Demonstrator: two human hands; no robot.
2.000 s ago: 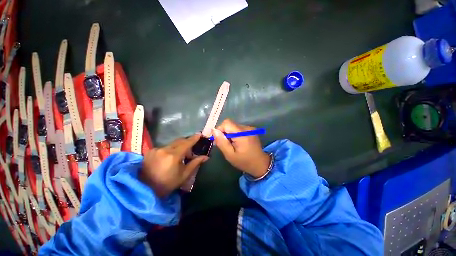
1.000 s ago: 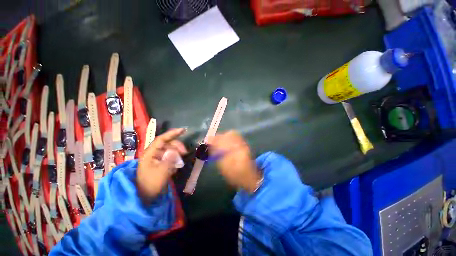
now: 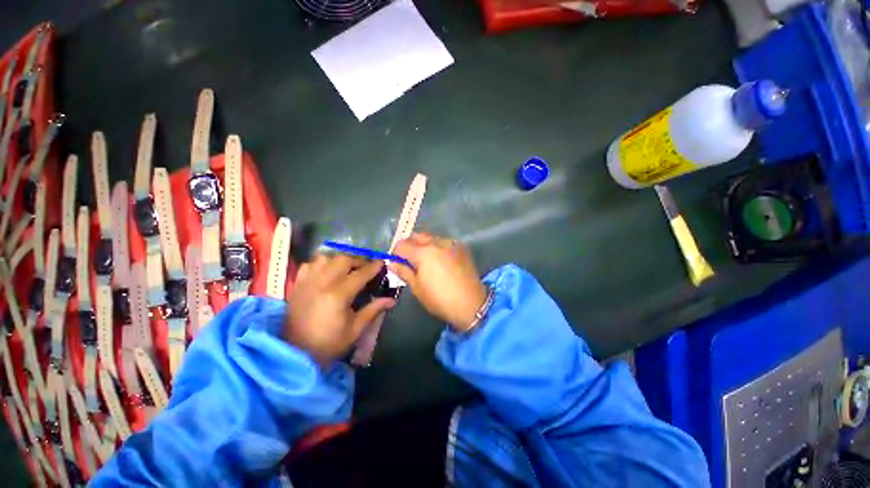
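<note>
A smartwatch with a pale pink strap [image 3: 410,207] lies on the dark green mat, its dark case mostly hidden between my hands. My left hand [image 3: 329,303] holds the case from the left, fingers above and thumb below. My right hand [image 3: 441,276] is at the case's upper right, with fingertips on a small white piece [image 3: 392,277] over the case. A slim blue stick tool [image 3: 355,250] runs from my right fingers leftward over my left fingers. A blue cap [image 3: 533,172] stands on the mat to the upper right.
Red trays loaded with watches [image 3: 258,181] fill the left. A white paper sheet [image 3: 382,59] lies ahead, with a round grille [image 3: 341,8] beyond it. At right are a white bottle [image 3: 706,126], a yellowish brush or scraper [image 3: 689,250], a black fixture [image 3: 771,215] and a blue bin [image 3: 797,57].
My left hand, raised off the watch with a white piece a second ago, is back on the case. The blue tool now points left instead of right. The white piece is now at the case.
</note>
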